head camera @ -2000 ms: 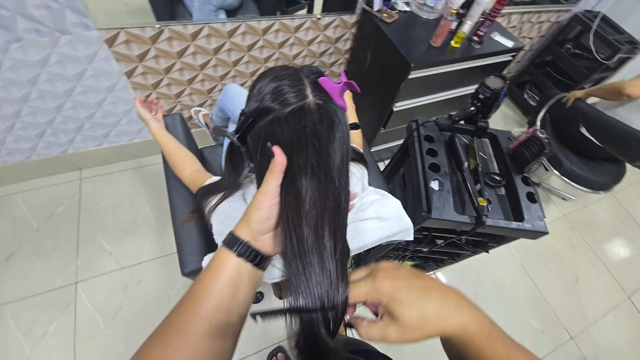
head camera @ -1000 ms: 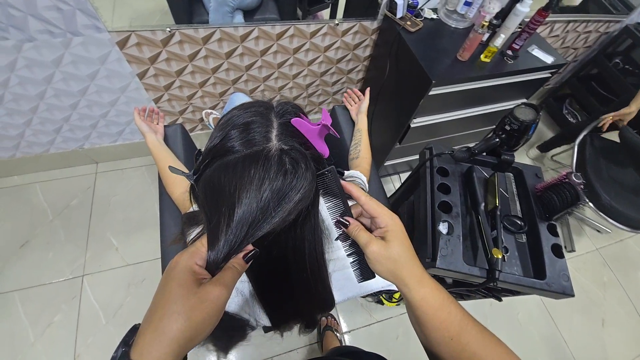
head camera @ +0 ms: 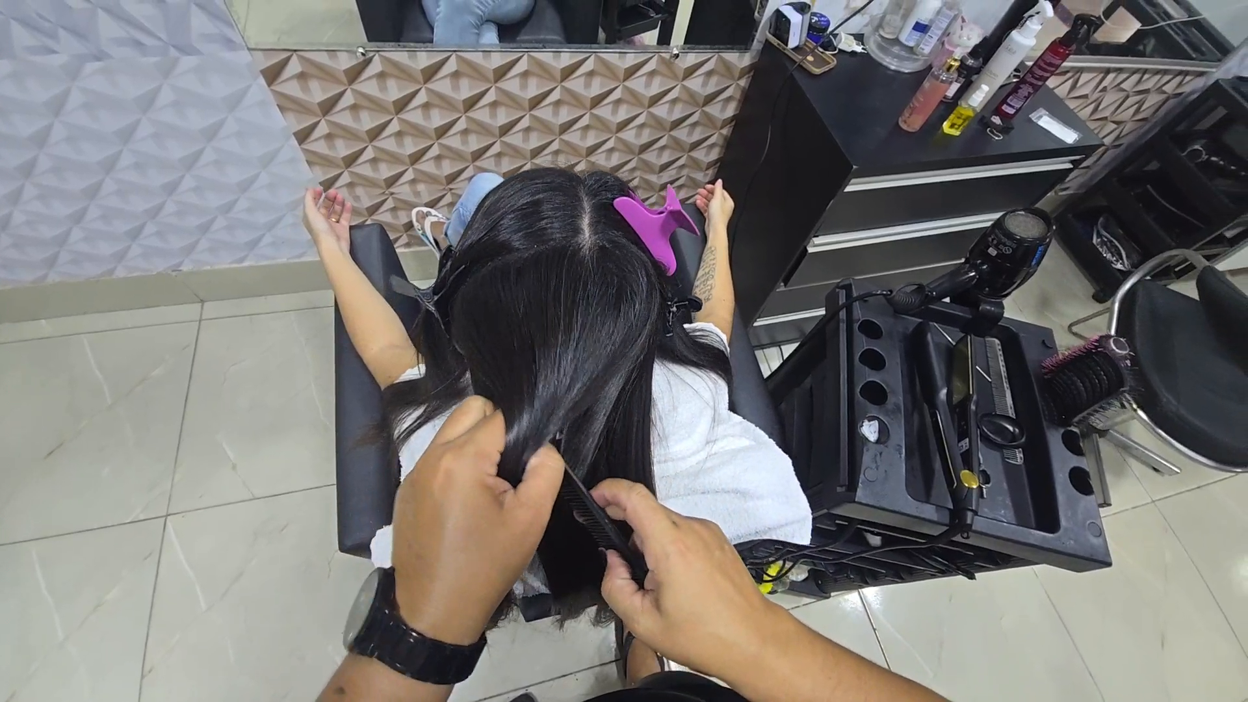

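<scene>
A seated person's long dark hair (head camera: 556, 322) hangs toward me over a white towel (head camera: 721, 448). My left hand (head camera: 473, 517), with a black watch on the wrist, is closed around a gathered section of this hair. Between the thumb and fingers of my right hand (head camera: 673, 575) is a black comb (head camera: 600, 526), slanting with its far end against the hair beside my left hand. A purple butterfly clip (head camera: 658, 226) sits on the right side of the head. Dark clips hold hair at both sides, one of them (head camera: 414, 290) at the left.
The person's arms lie along the black salon chair's armrests (head camera: 363, 409). On the right, a black trolley (head camera: 985, 526) carries a hair dryer (head camera: 1014, 253), a flat iron (head camera: 963, 429) and a round brush (head camera: 1084, 378). Behind it, several bottles stand on a black drawer cabinet (head camera: 877, 127).
The comb was out to the right of the hair a second ago; my right hand has brought it in beside my left hand. Two seconds ago, my left hand was open against the hair.
</scene>
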